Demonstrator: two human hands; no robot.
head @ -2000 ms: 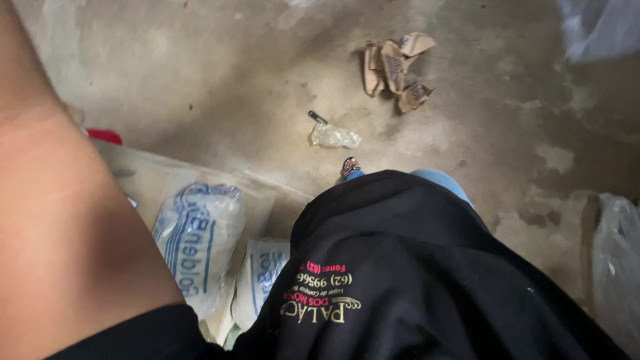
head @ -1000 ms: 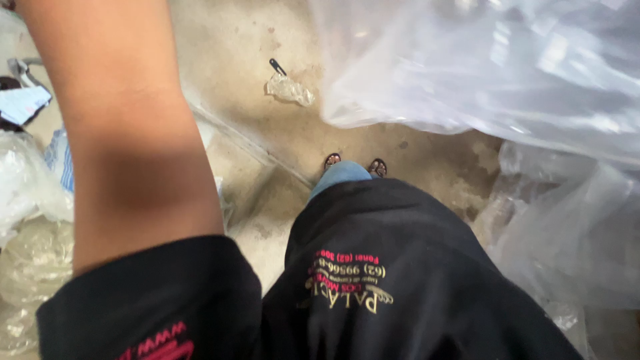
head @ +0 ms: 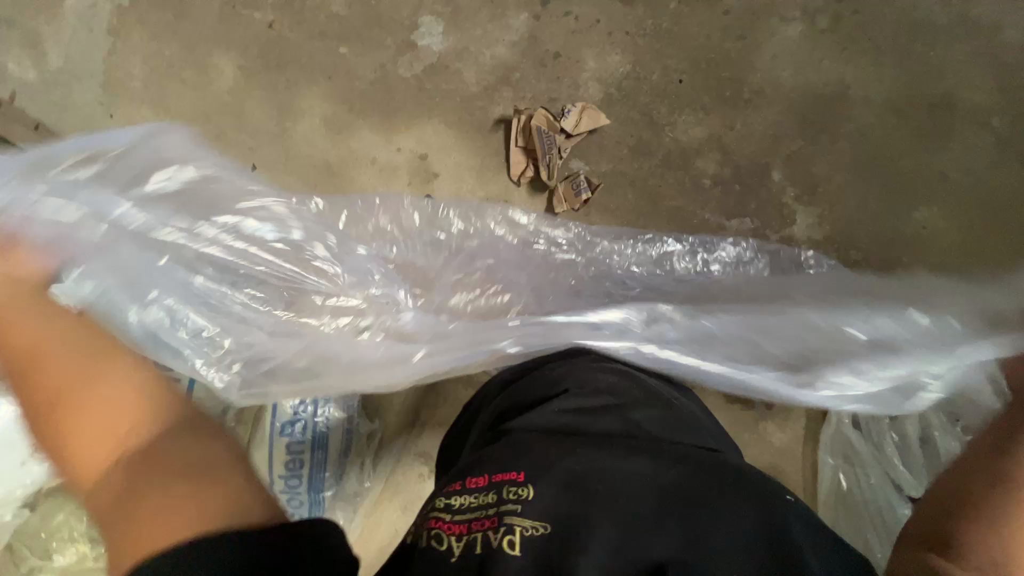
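A large sheet of clear plastic film is stretched across my front, from the left edge of the head view to the right edge. My left hand is blurred at the far left, where the film bunches over it; its fingers are hidden. At the right edge my forearm reaches up to the film's other end, and that hand lies mostly outside the view or behind the film.
Torn brown cardboard pieces lie on the concrete floor beyond the film. Lower left are a clear bag with blue print and crumpled plastic. More clear plastic sits at lower right.
The clear film, at the upper right one second ago, now spans the view in front of me. My left forearm has moved outward to the left, and my right forearm has come into view.
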